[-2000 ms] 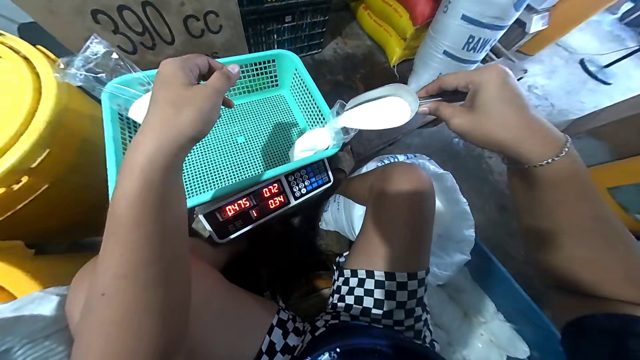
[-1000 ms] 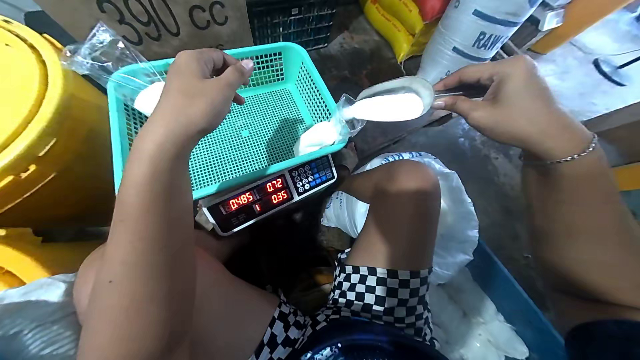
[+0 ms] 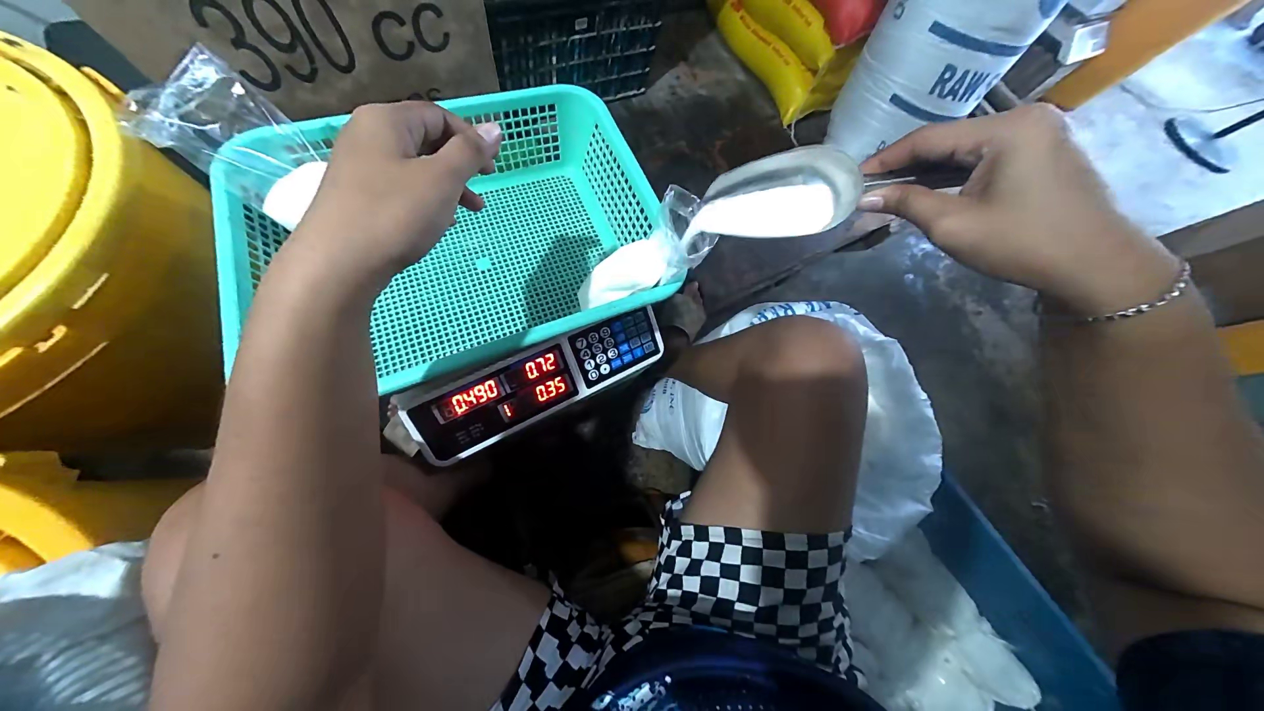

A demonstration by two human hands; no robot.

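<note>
My right hand (image 3: 1007,202) grips the handle of a metal scoop (image 3: 785,188) heaped with white granular material. The scoop's lip is at the mouth of a clear plastic bag (image 3: 642,265), partly filled with white material, at the right edge of a green plastic basket (image 3: 444,370). The basket rests on a digital scale (image 3: 533,385) with a lit red display. Above the basket's left part hovers my left hand (image 3: 410,168), fingers curled, with nothing seen in it. Behind its wrist, another clear bag (image 3: 291,195) with white contents lies at the basket's left side.
A yellow lidded drum (image 3: 128,276) stands left. Behind are a cardboard box (image 3: 326,44), a dark crate (image 3: 578,49), yellow packages (image 3: 780,59) and a white sack (image 3: 938,69). An open white sack (image 3: 904,434) and a blue bin (image 3: 1017,583) with filled bags lie beside my right knee.
The scale's upper-left reading has risen from 0.475 through 0.485 to 0.490. The scoop stays at the bag's mouth, and my left hand remains above the basket.
</note>
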